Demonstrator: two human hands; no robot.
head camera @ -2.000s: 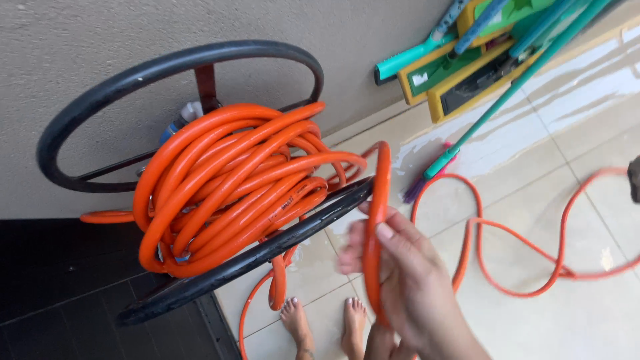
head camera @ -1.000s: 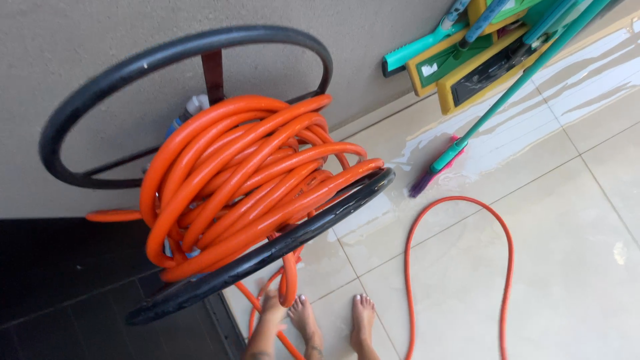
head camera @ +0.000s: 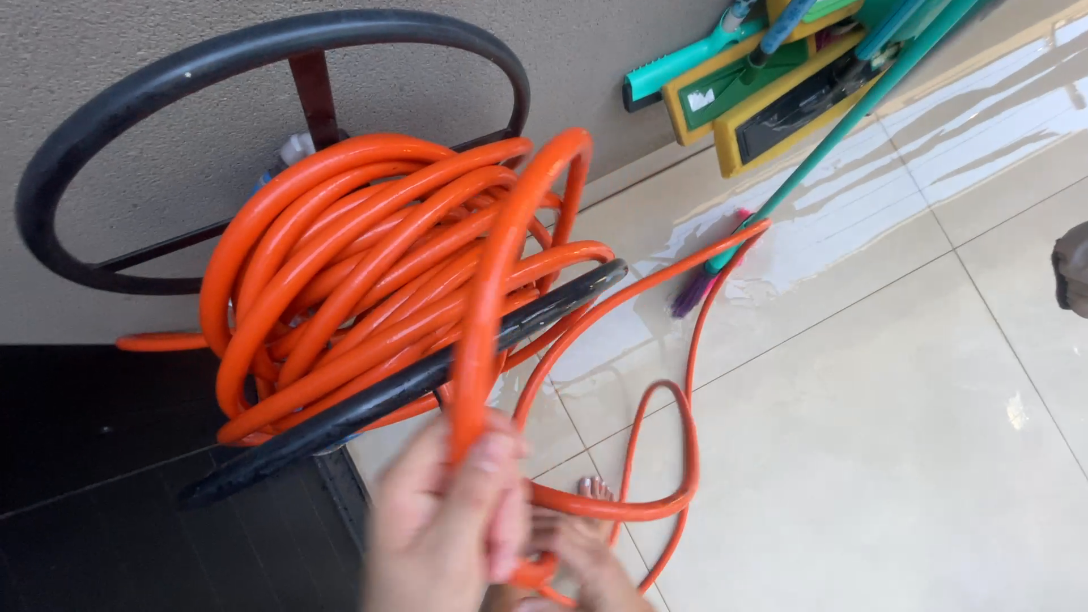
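Note:
An orange hose (head camera: 365,280) is wound in loose, crossing turns on a reel with black round rims (head camera: 544,310). My left hand (head camera: 459,510), blurred at the lower middle, is closed around a raised length of this hose, in front of the near rim. That length arches up from the hand and bends back down beside the coil. My right hand (head camera: 586,557) is lower and just to the right, near another bend of hose; blur and overlap hide whether its fingers grip it. Further hose loops hang or lie right of the hands, over the tiles.
Behind the reel is a grey textured wall (head camera: 586,51). Yellow-framed cleaning pads (head camera: 731,140), a teal squeegee (head camera: 680,72) and a broom with purple bristles (head camera: 693,293) stand at upper right. The tiled floor (head camera: 892,425) looks wet near them. Bare toes (head camera: 595,487) show beside my hands.
A length of hose that lay along the near rim a second ago is now raised in my left hand. The loose hose on the right has shifted into new loops, one crossing the broom.

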